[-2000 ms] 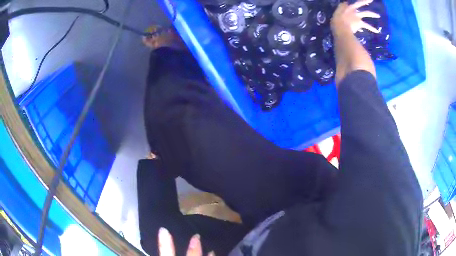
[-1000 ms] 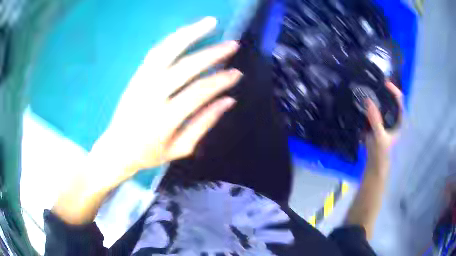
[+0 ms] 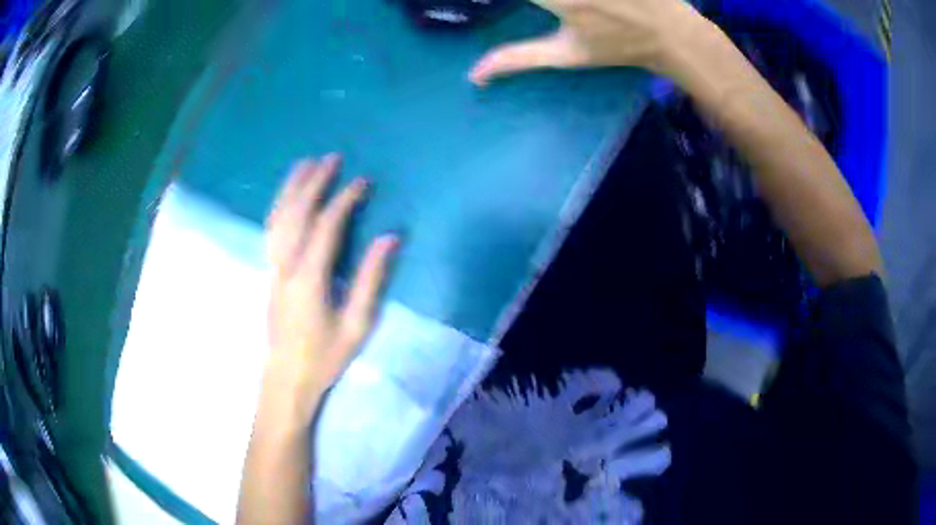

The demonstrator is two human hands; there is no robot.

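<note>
The green bench top lies in front of me, with a white bench sheet on its near left part. My left hand is over the bench at the sheet's edge, fingers apart, holding nothing. My right hand reaches over the far part of the bench, thumb spread out; its fingers are cut off by the top edge. A black round part shows at the top edge, left of my right hand. Whether my right hand holds anything cannot be seen.
The blue parts bin with black parts stands at the right, beside my lap, partly behind my right arm. Black looped items lie along the far left side, blurred. Grey floor shows at the right edge.
The view has swung from the lap and bin to the bench. My right hand has left the bin and moved over the bench. My left hand is now lower, above the sheet's edge.
</note>
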